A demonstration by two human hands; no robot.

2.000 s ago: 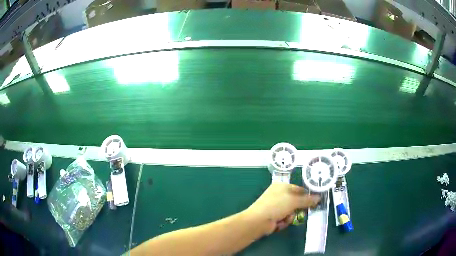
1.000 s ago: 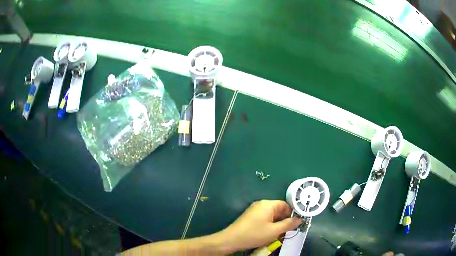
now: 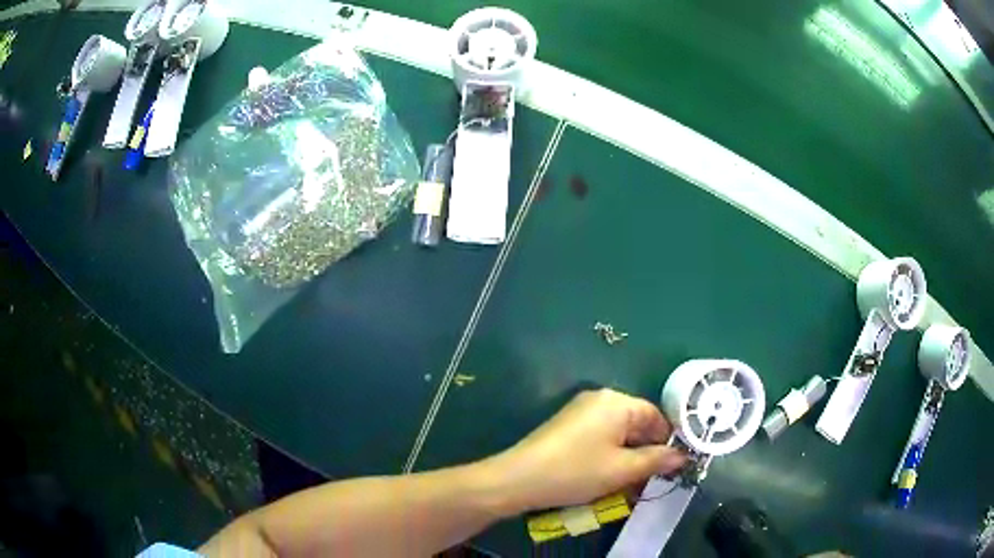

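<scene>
A white handheld fan (image 3: 714, 408) lies on the green bench at the lower right of centre, its round head up and its open handle running down past the frame's edge. My left hand (image 3: 594, 449) grips it at the neck, thumb beside the circuit board. A yellow battery (image 3: 580, 517) lies beside the handle, partly under my wrist. A dark electric screwdriver (image 3: 746, 528) shows at the bottom edge, right of the handle. Only a small bit of my right hand (image 3: 846, 555) shows near it, cut off by the frame, so its hold cannot be seen.
A small screw pile (image 3: 610, 332) lies above my left hand. A large clear screw bag (image 3: 294, 191) lies at the upper left. Another fan (image 3: 480, 164) stands right of the bag, with more fans at the far left and right. A pale rail (image 3: 698, 180) borders the green conveyor.
The view has tilted and shifted down. My left hand first reached among the right-hand fans; it now holds one fan nearer the bench front, apart from the others. The screwdriver has come into view.
</scene>
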